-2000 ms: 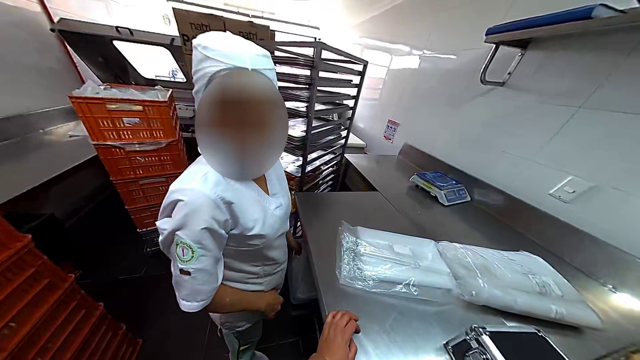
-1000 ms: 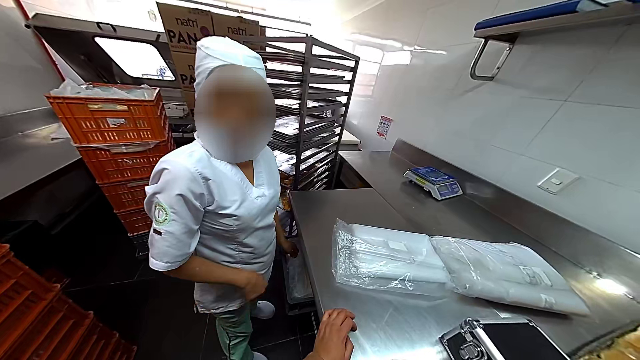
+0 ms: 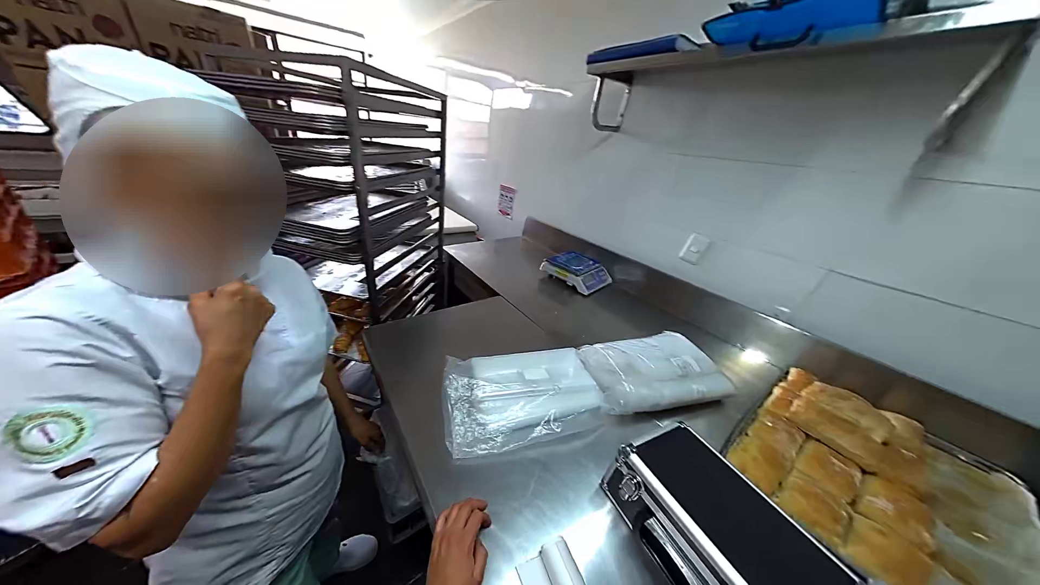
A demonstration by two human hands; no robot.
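Observation:
My left hand (image 3: 459, 540) rests at the near edge of the stainless steel table (image 3: 431, 325), fingers slightly apart, holding nothing. My right hand is out of view. Beyond my left hand lies a clear plastic package of white items (image 3: 528, 390), touching a second wrapped white package (image 3: 654, 370). Right of my hand are white rolls (image 3: 556, 565), partly cut off by the lower edge. A black case with metal edges (image 3: 715, 504) stands on the table beside a tray of golden baked pastries (image 3: 861, 475).
A co-worker in white (image 3: 244, 422) stands at the left, one fist raised near the chin. Behind stands a rack of metal trays (image 3: 357, 179). A blue-topped scale (image 3: 575, 270) sits farther back. A wall shelf (image 3: 731, 53) holds blue items at the upper right.
The co-worker has raised a hand from waist height to the chin and appears nearer. The view has turned right, bringing the pastry tray in. My left hand stays at the table edge.

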